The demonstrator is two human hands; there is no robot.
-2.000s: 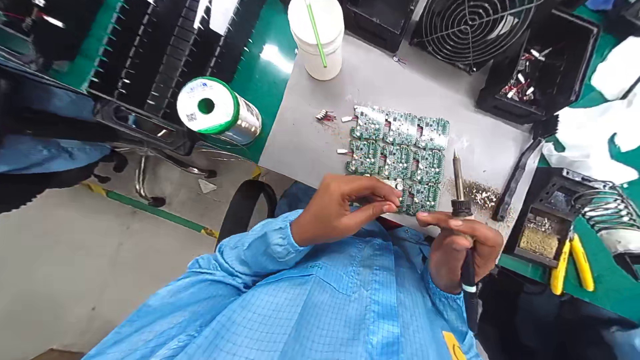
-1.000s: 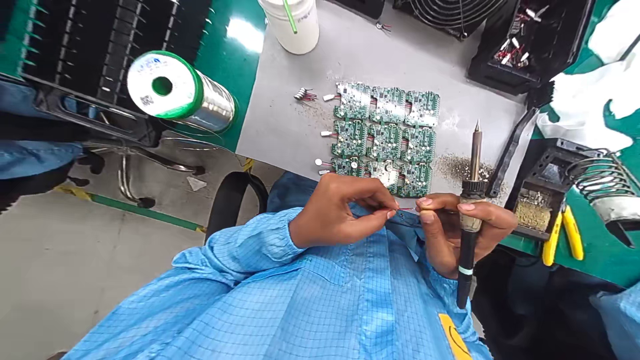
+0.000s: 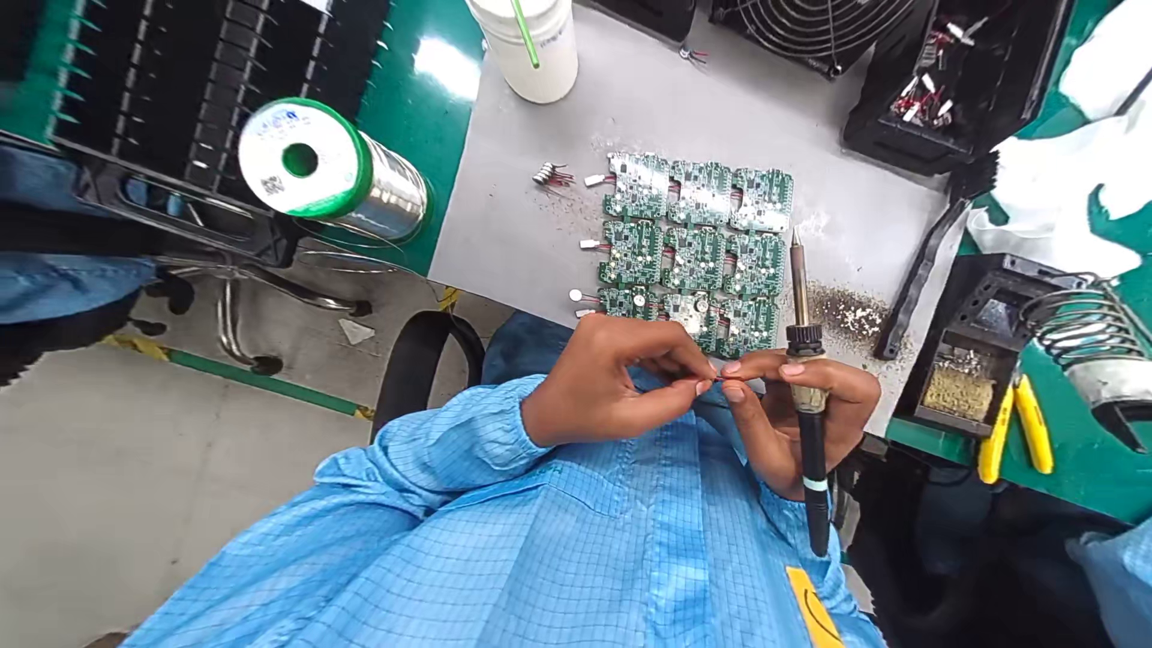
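My left hand [image 3: 630, 378] and my right hand [image 3: 801, 405] meet fingertip to fingertip just below a panel of green circuit boards [image 3: 693, 225]. Between thumb and finger, each pinches a thin dark and red wire [image 3: 720, 379]; its ends are hidden by the fingers. A soldering iron [image 3: 810, 387] also rests in my right hand, standing tip up across the fingers, its bare tip right of the boards. Short wires with white connectors [image 3: 594, 180] stick out at the panel's left side. A small bundle of wired connectors [image 3: 551, 175] lies farther left on the grey mat.
A solder wire spool [image 3: 333, 171] and a white container [image 3: 531, 45] stand left. To the right are a black bin of connectors [image 3: 954, 81], a fan [image 3: 819, 27], a black strip [image 3: 922, 279], solder debris [image 3: 850, 315], an iron stand [image 3: 967, 351] and yellow-handled pliers [image 3: 1012, 427].
Two seconds ago my hands were at the panel's lower edge, the left one over it; now they are together just below it. The iron has come more upright. The view has shifted somewhat.
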